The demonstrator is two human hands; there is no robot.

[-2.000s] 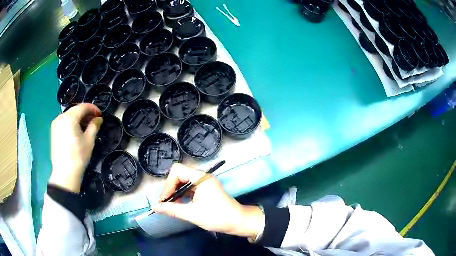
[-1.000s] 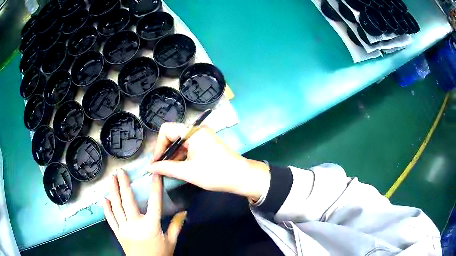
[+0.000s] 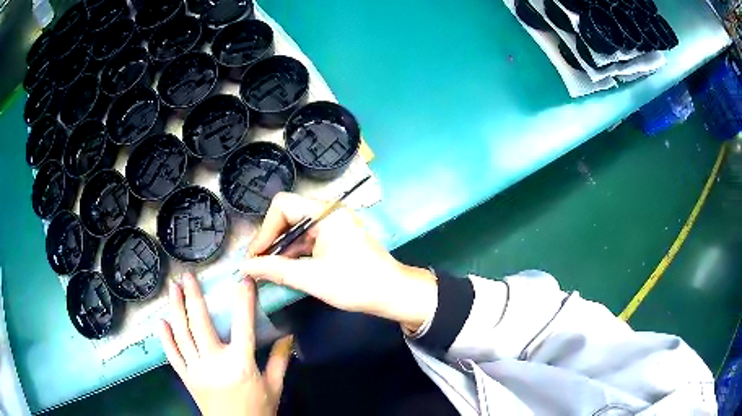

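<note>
Black round plastic housings (image 3: 192, 224) stand open side up in rows on a white sheet (image 3: 352, 188). My right hand (image 3: 329, 262) holds a thin pen-like tool (image 3: 294, 233) like a pencil, dark with a lighter brownish part, its tip end low by the thumb. My left hand (image 3: 220, 355) lies with fingers spread at the bench's front edge, fingertips on a pale translucent sheet (image 3: 230, 286). The right fingertips are close to this sheet. Whether a small piece is at the tool tip cannot be told.
Stacked layers of black housings between white wavy sheets (image 3: 587, 79) stand at the back right of the blue-green bench (image 3: 456, 106). Blue containers (image 3: 669, 109) are beyond the bench edge. A yellow line (image 3: 671, 254) crosses the green floor at right.
My left hand has moved from the left housings to the pale sheet at the front edge, fingers spread. My right hand keeps the tool. The view has shifted, with housings now further left.
</note>
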